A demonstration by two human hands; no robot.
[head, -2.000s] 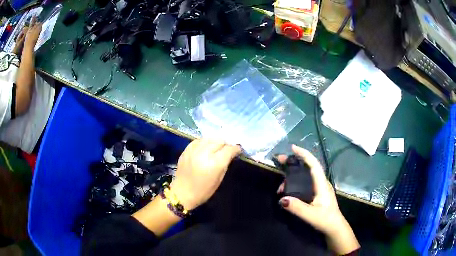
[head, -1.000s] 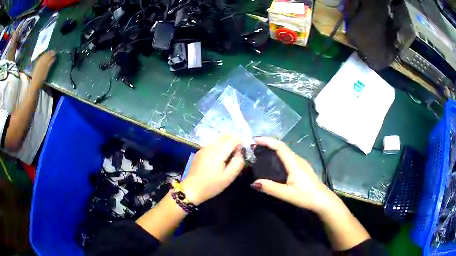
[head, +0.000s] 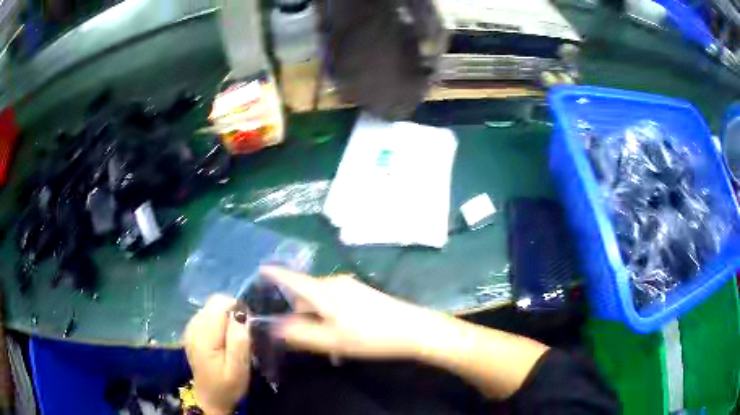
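A black power adapter point(head: 268, 298) is between my hands at the bench's front edge, with clear plastic of a poly bag around part of it; the area is blurred. My left hand point(head: 217, 352) grips the bag's edge at the adapter's left side. My right hand point(head: 345, 316) lies over the adapter's right side with fingers on it. Clear poly bags point(head: 223, 253) lie flat on the bench just behind my hands. Black cord seems to hang below the adapter, but it is blurred.
Loose adapters point(head: 101, 194) are heaped at left. A small carton point(head: 247, 117), a white stack point(head: 397, 186) and a small white block point(head: 478, 211) are on the bench. A blue basket point(head: 621, 271) of bagged pieces stands right. A blue bin point(head: 69, 377) is below left.
The view has swung right, showing the whole blue basket. The adapter, earlier in my right hand beside the opened bag, is now partly inside clear plastic held by both hands.
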